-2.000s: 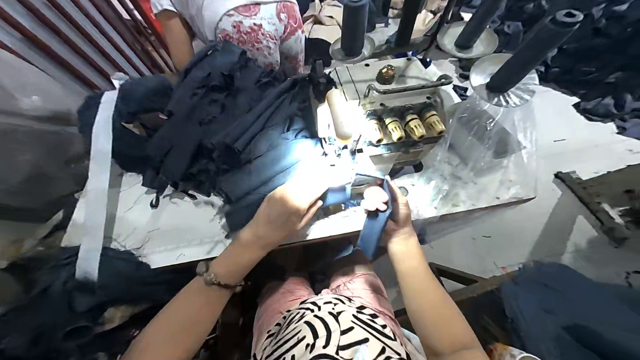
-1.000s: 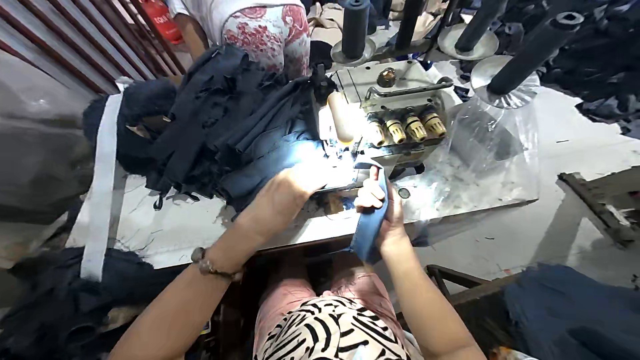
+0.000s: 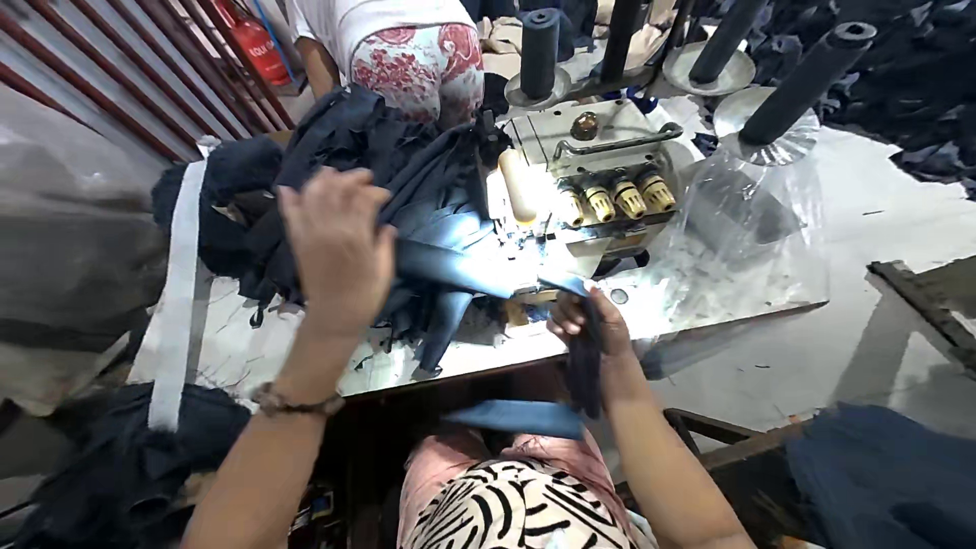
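Observation:
My left hand point(image 3: 335, 244), blurred, is raised left of the sewing machine, over the pile of dark navy fabric pieces point(image 3: 358, 164). A navy fabric strip point(image 3: 450, 268) stretches from beside it to the needle area of the overlock sewing machine point(image 3: 602, 145); whether the fingers grip it is unclear. My right hand point(image 3: 591, 320), just right of the brightly lit needle area, is closed on another navy fabric strip point(image 3: 584, 366), which hangs down from the fingers. A loose blue piece point(image 3: 518, 418) shows above my lap, blurred.
Cones of dark thread point(image 3: 540, 53) stand behind the machine. A clear plastic bag point(image 3: 747, 244) hangs at the table's right. A white strip point(image 3: 179, 290) lies across the left edge. Dark fabric heaps point(image 3: 884, 473) flank me. A person point(image 3: 412, 61) is at the back left.
My left hand has moved from beside the needle area to the left, over the fabric pile. The right hand stays near the machine with a strip in it.

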